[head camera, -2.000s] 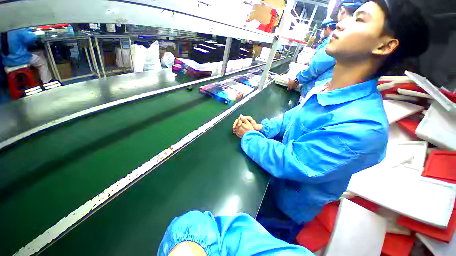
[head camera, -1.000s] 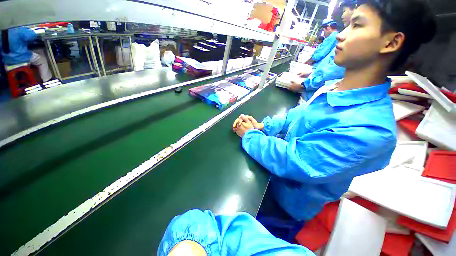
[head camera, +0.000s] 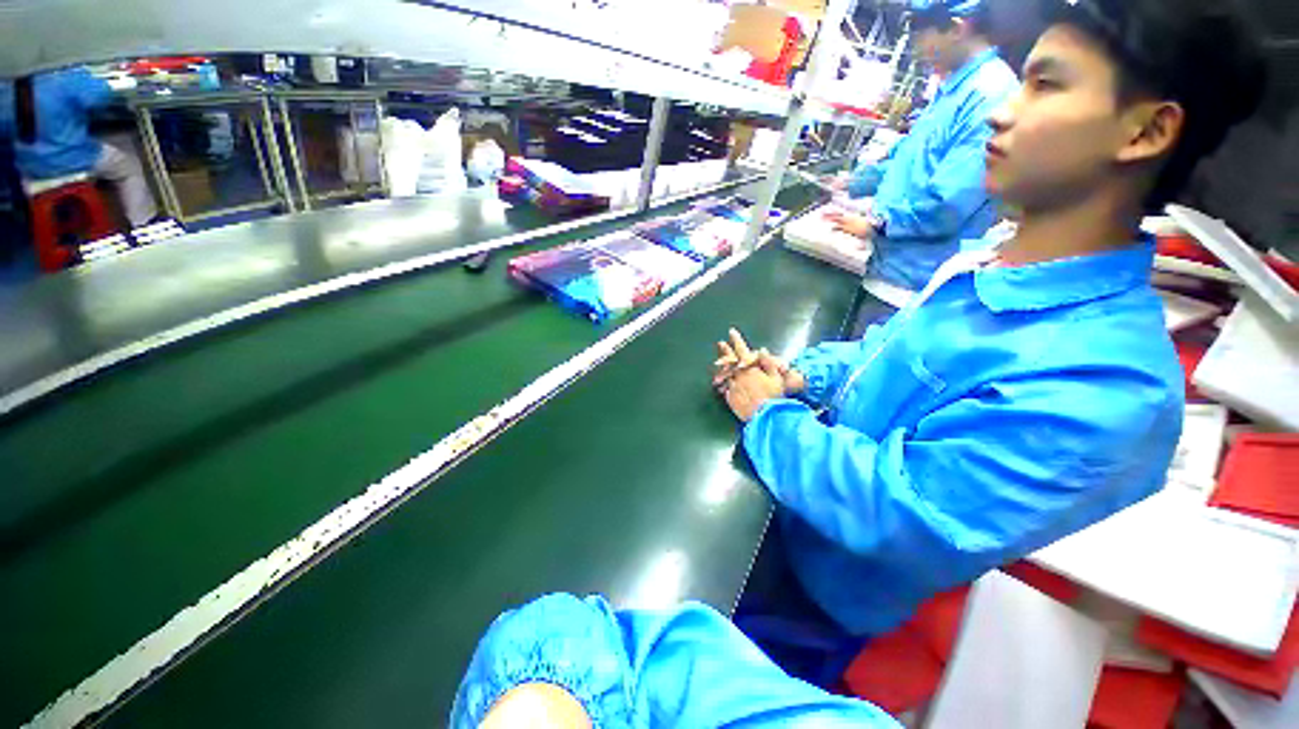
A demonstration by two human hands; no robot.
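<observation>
A blue sleeve of mine [head camera: 627, 662] lies over the bench's near edge at the bottom centre. A bit of bare wrist shows at its cuff, and the hand beyond is cut off by the picture's lower edge. I cannot tell which arm it is. My other hand is out of the picture. The dark green bench surface [head camera: 570, 499] lies in front of me. Colourful boxes [head camera: 606, 275] lie in a row on the green conveyor belt [head camera: 328, 385], beyond the chipped whitish rail [head camera: 413, 477].
A neighbouring worker [head camera: 969, 413] in a blue smock stands at the right, hands together over the bench. Another worker [head camera: 940, 157] touches a white box [head camera: 829, 238] farther along. White and red trays [head camera: 1182, 548] are piled at the right. A metal post [head camera: 781, 164] rises from the rail.
The colourful boxes and a small black object on the belt have moved left, towards me. The neighbour has shifted right, with fingers loosened. The farther worker shows more fully. My sleeve has not moved.
</observation>
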